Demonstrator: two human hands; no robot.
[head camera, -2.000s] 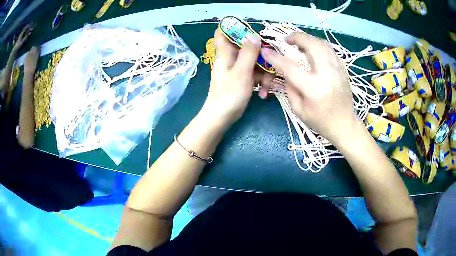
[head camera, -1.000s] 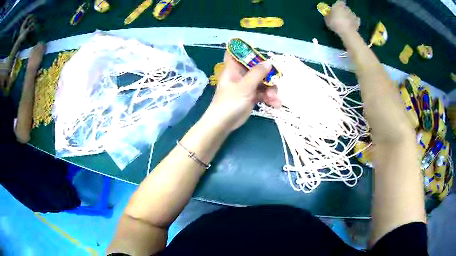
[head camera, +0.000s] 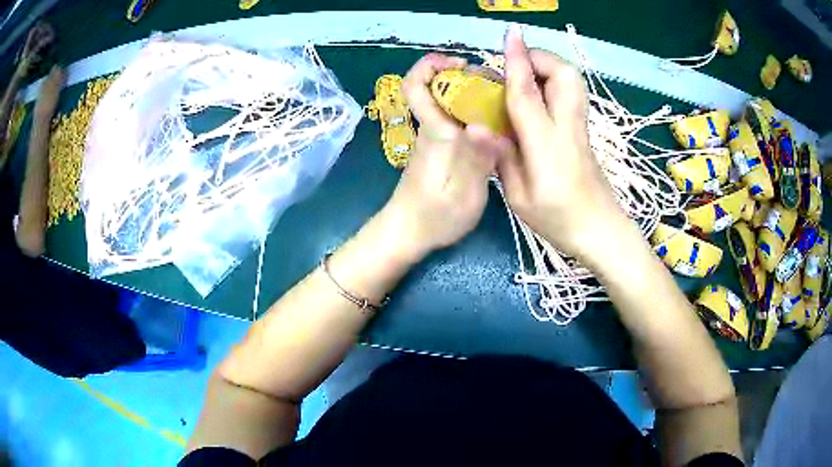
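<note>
A yellow oval housing (head camera: 476, 98) is held between both hands above the bench, its plain yellow face with a small dark slot showing. My left hand (head camera: 447, 173) grips its left end and lower side. My right hand (head camera: 556, 146) is on its right end, fingers pointing up. The inside of the housing is hidden. White cord loops (head camera: 629, 173) lie in a heap beside and below my right hand. Yellow covers (head camera: 396, 123) lie just left of my left hand.
A clear bag (head camera: 219, 173) of white cords lies at left. A pile of yellow units (head camera: 766, 228) is at right. Small yellow parts (head camera: 78, 155) lie far left near another person's arm (head camera: 35, 182). A pale rail (head camera: 401, 32) borders the green conveyor with yellow parts.
My right hand has come back from the conveyor to the housing at my left hand. The green and blue inside no longer shows; a yellow face shows instead.
</note>
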